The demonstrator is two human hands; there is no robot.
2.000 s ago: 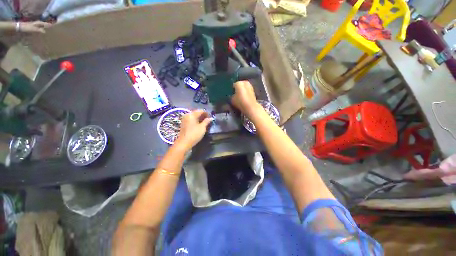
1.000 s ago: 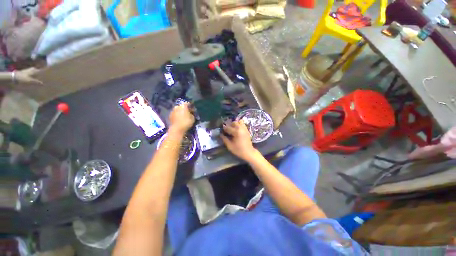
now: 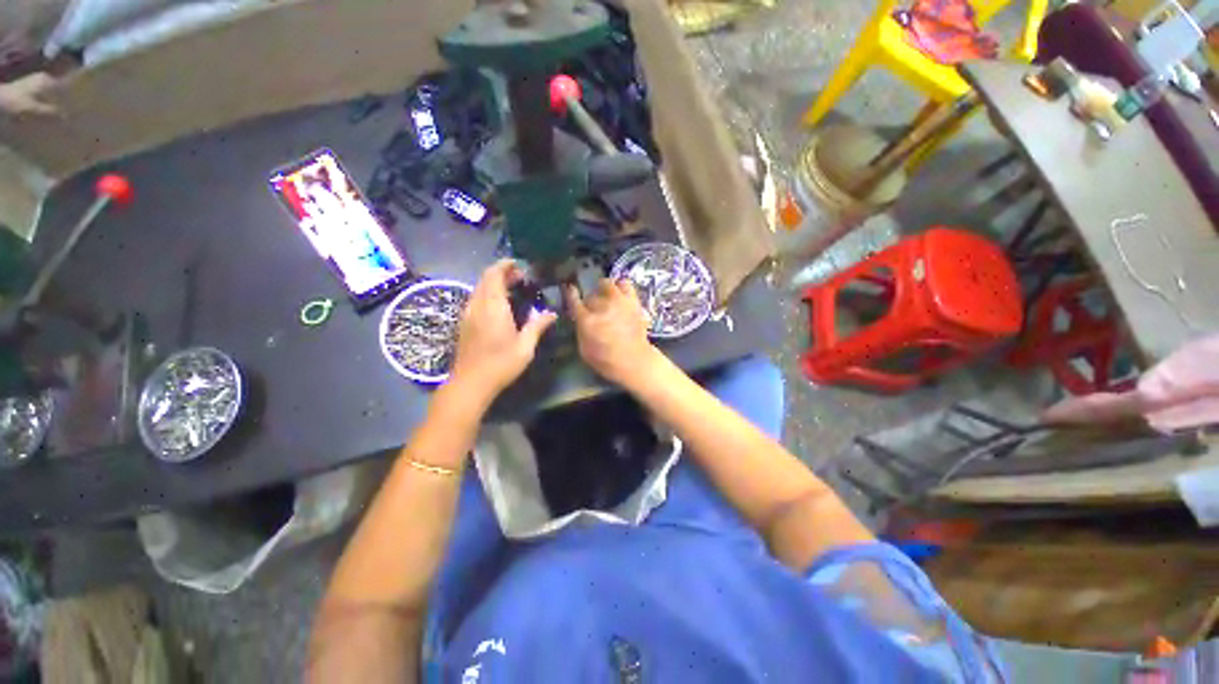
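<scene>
The dark green hand press [image 3: 542, 207] stands in front of me, its red-knobbed lever [image 3: 564, 94] at the back. My left hand [image 3: 497, 327] is at the left of the press base, thumb and fingers around a small black plastic part [image 3: 528, 302]. My right hand [image 3: 610, 325] is at the right of the base, fingertips close under the ram; whether it holds something is too small to tell. The left parts bowl [image 3: 425, 330] with silver pieces is beside my left hand. The right parts bowl [image 3: 667, 289] is just right of my right hand.
Black parts [image 3: 401, 174] lie piled behind the press. A lit smartphone [image 3: 342, 225] and a green ring [image 3: 316, 313] lie left. A spare bowl [image 3: 191, 404] and a second press lever [image 3: 112, 189] are far left. An open sack [image 3: 515, 481] hangs at the table edge. A raised board [image 3: 241, 114] borders the table.
My left hand has come down from the parts beside the press to its base and now has a black part. My right hand has moved from beside the right bowl to under the ram.
</scene>
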